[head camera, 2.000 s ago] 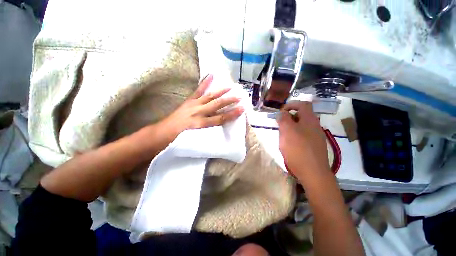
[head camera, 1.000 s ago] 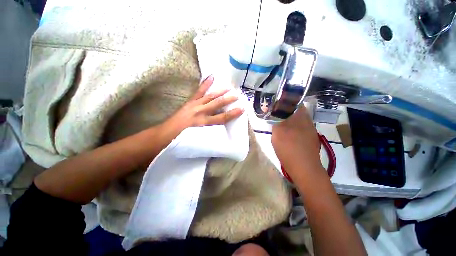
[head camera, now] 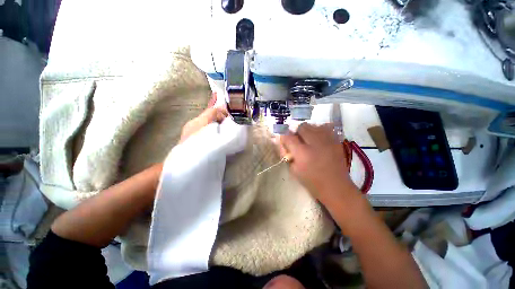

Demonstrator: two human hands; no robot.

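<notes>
The cream fleece piece (head camera: 271, 231) lies bulky left of and below the machine head. The white band (head camera: 186, 209) lies over it and hangs toward my lap. My left hand (head camera: 202, 123) rests on the fabric left of the shiny guard (head camera: 238, 84); its fingertips are partly hidden by guard and band. My right hand (head camera: 313, 155) is at the fabric edge right of the needle area, fingers bent, with a thin tool tip or thread (head camera: 273, 166) sticking out toward the left. What it grips is too blurred to name surely. The needle is hidden.
The sewing machine head (head camera: 367, 62) with its blue stripe spans the top. Red scissor handles (head camera: 364, 167) lie beside my right wrist. A black phone (head camera: 419, 148) and a small brown scrap (head camera: 378, 137) lie on the bed at right. Fabric heaps (head camera: 457, 265) are at lower right.
The view has shifted, so the machine head appears further left. My left hand has moved up behind the white band, its fingers less spread. My right hand has come out from beside the guard.
</notes>
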